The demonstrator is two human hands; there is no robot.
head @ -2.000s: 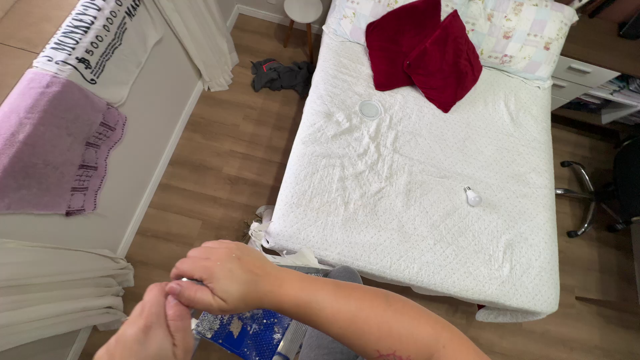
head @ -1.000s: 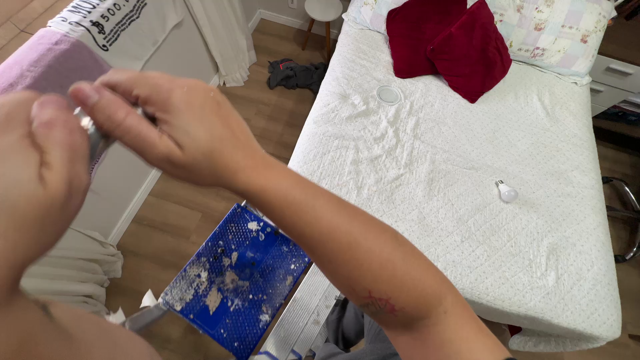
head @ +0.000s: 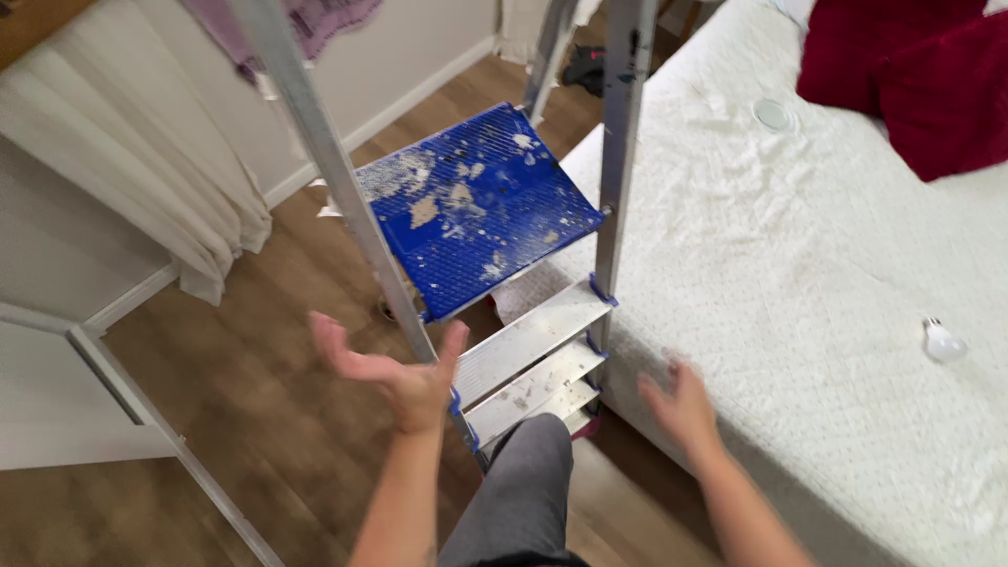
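My left hand [head: 398, 374] is raised with its fingers spread and nothing in it, just left of the side rail of an aluminium stepladder [head: 535, 323]. My right hand [head: 681, 405] is slightly blurred, apart from the ladder, to the right of its steps. Its fingers are apart and it appears to hold nothing. The ladder's blue platform [head: 488, 209] is spattered with paint. A white light bulb [head: 943, 341] lies on the bed at the right, and a small round disc [head: 772, 115] rests farther back on the cover.
The bed with a white cover [head: 787, 260] fills the right side, with dark red cushions [head: 941, 87] at its head. A pale curtain [head: 150, 150] hangs at the left. A white-framed panel [head: 71, 378] stands at the lower left. My knee [head: 535, 449] is against the lower steps.
My hands were close together around a small shiny object; now they are apart and lower, and that object is not seen. The view has swung down to the ladder.
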